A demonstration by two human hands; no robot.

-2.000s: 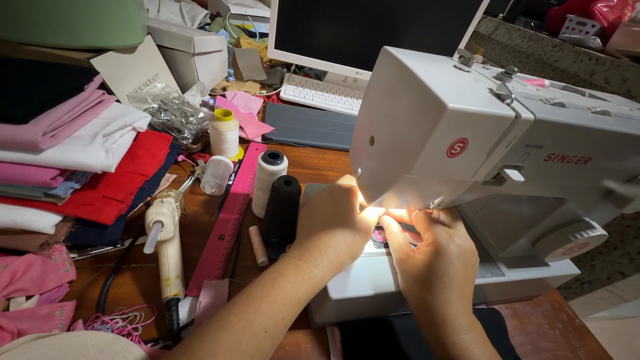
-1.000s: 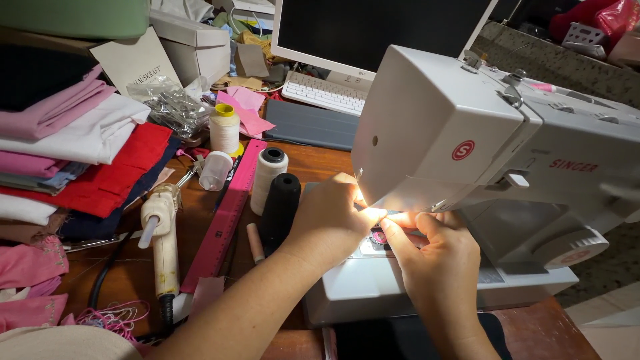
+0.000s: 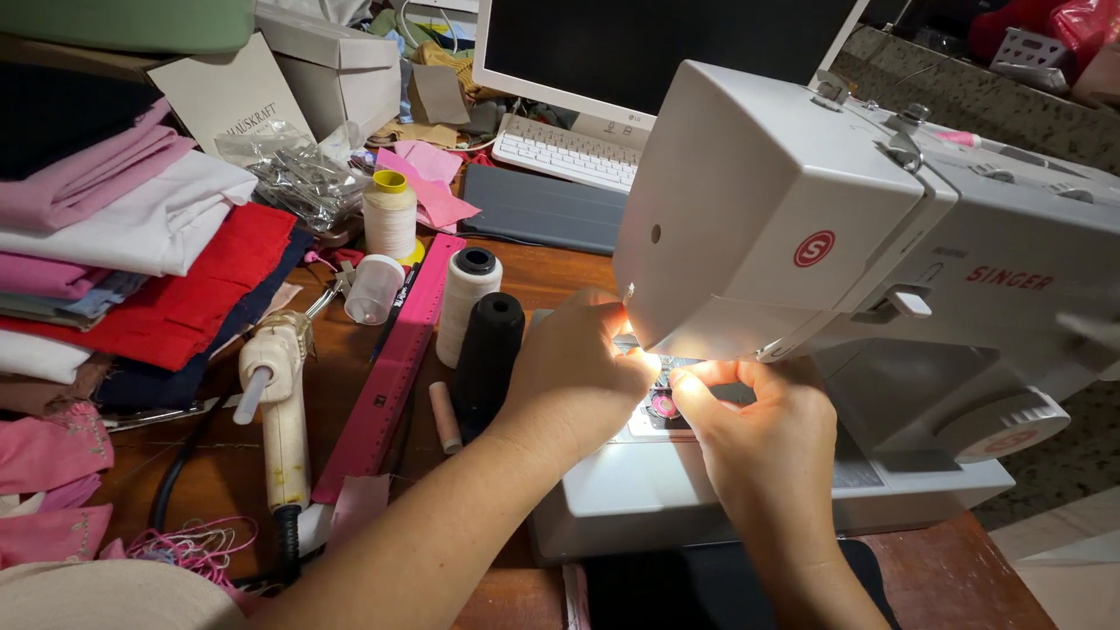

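Note:
A white Singer sewing machine stands at the right, its lamp lighting the needle area. My left hand is under the machine's head, on the left of the needle area, fingers bent and fingertips partly hidden by glare. From the right, my right hand reaches in with thumb and forefinger close together near the presser foot. Whether either hand pinches thread is too small to tell. Just below the fingertips, a bobbin with pink thread shows in the machine bed. Black cloth lies in front of the bed.
Left of the machine are a black thread cone, a white thread cone, a pink ruler and a glue gun. Folded fabrics are stacked at the far left. A keyboard and monitor stand behind.
My right hand's fingers have shifted slightly, and a little more of the lit area between the two hands shows. Both hands remain at the needle area.

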